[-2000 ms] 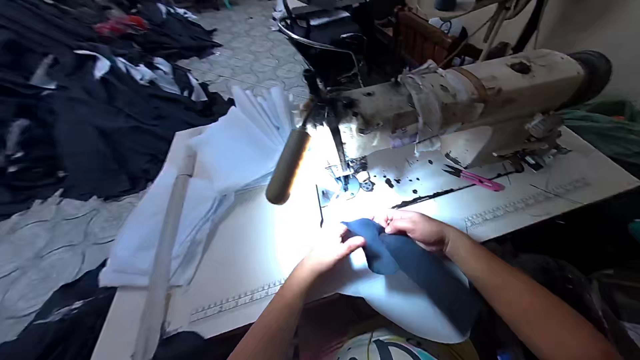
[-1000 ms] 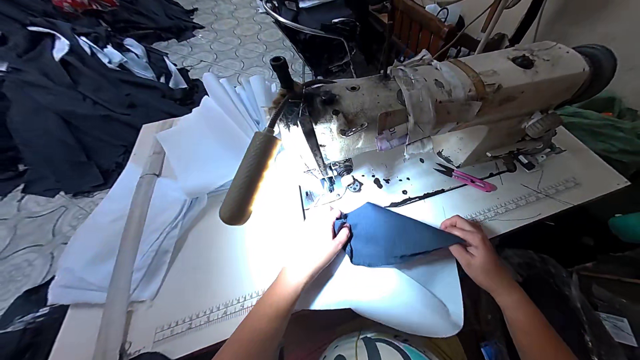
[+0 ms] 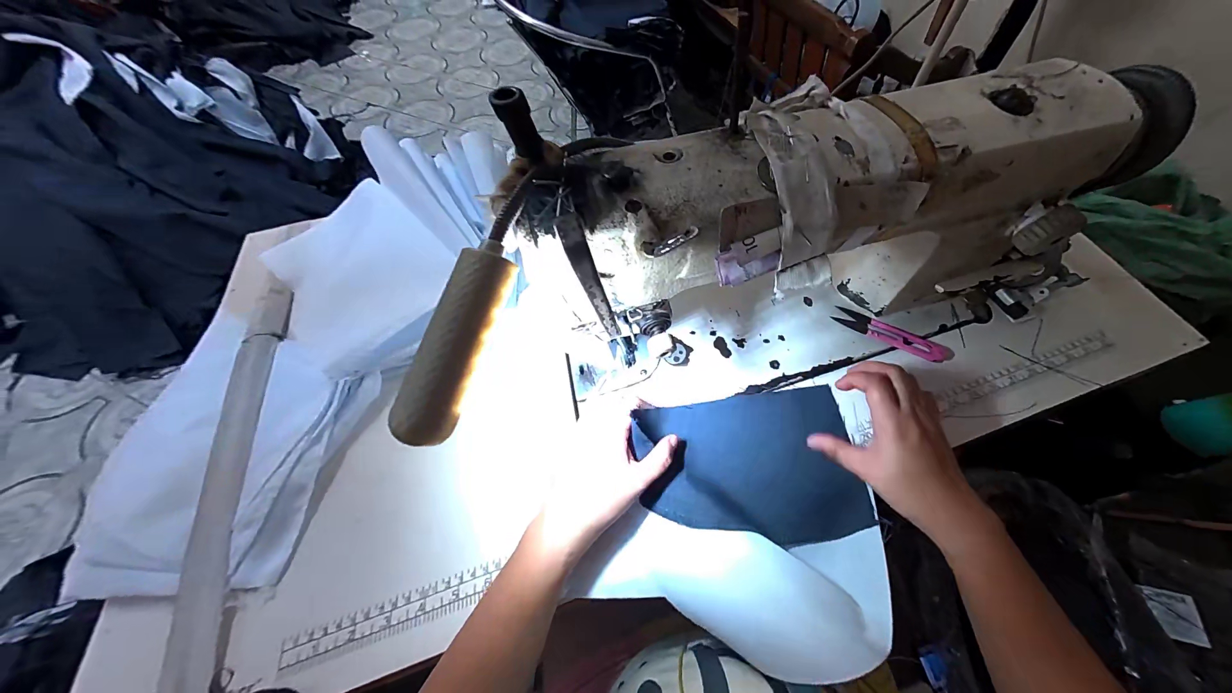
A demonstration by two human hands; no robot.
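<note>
A dark blue fabric piece [image 3: 760,467] lies spread over white fabric [image 3: 770,597], which hangs past the near table edge. My left hand [image 3: 606,472] grips the blue piece at its left end, thumb on top; glare hides part of the fingers. At its upper right edge my right hand [image 3: 895,433] is spread, thumb and fingers apart, with nothing between them. Both hands are just in front of the needle area of the sewing machine [image 3: 674,212], where a presser foot [image 3: 626,351] shows beside strong light.
Pink thread snips [image 3: 895,337] rest by the machine base. A lit lamp [image 3: 452,346] hangs left of the needle. White fabric [image 3: 289,385] and a pale tube [image 3: 231,481] cover the table's left side. Printed ruler strips [image 3: 395,616] mark the tabletop. Dark garments [image 3: 144,212] lie on the floor.
The blue piece, bunched at first and then drawn to a point at the right, now lies spread flatter. My right hand has let go of its right end and opened.
</note>
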